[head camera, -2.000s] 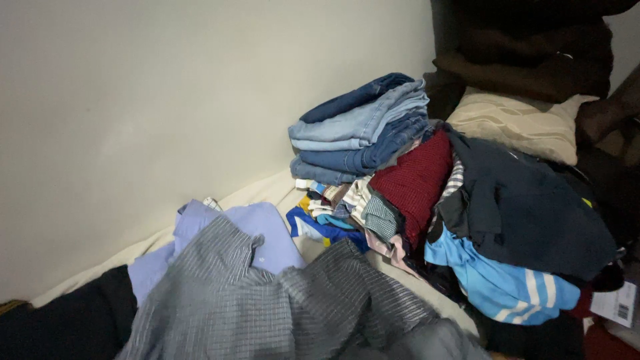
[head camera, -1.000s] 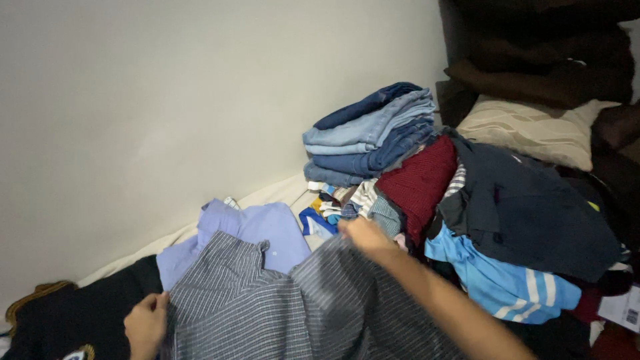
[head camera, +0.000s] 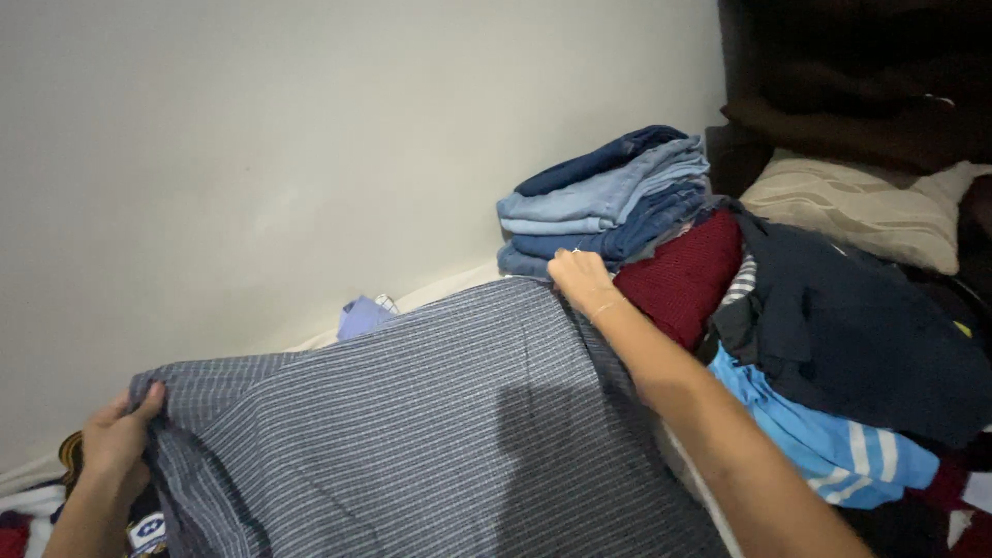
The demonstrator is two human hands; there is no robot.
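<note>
A grey garment with thin light stripes point(head camera: 403, 403) is stretched between my two hands across the lower middle of the view. My left hand point(head camera: 116, 438) pinches its edge at the far left, thumb on top of the cloth. Near the foot of a stack of folded jeans point(head camera: 612, 205), my right hand point(head camera: 580, 279) grips the garment's upper right edge; a ring and a thin bracelet show on it. Behind the cloth a bit of lavender fabric point(head camera: 362, 316) sticks out; the rest of it is hidden.
Right of my right hand lie a dark red knit garment point(head camera: 690, 271), a dark navy garment point(head camera: 868, 333) and a light blue garment with white stripes point(head camera: 821, 426). A beige patterned cushion point(head camera: 860, 201) sits behind them. A pale wall point(head camera: 271, 155) runs along the back.
Two seconds ago no hands showed and the striped garment lay crumpled. Now it is held spread out, covering most of the lavender fabric and the small clothes by the jeans.
</note>
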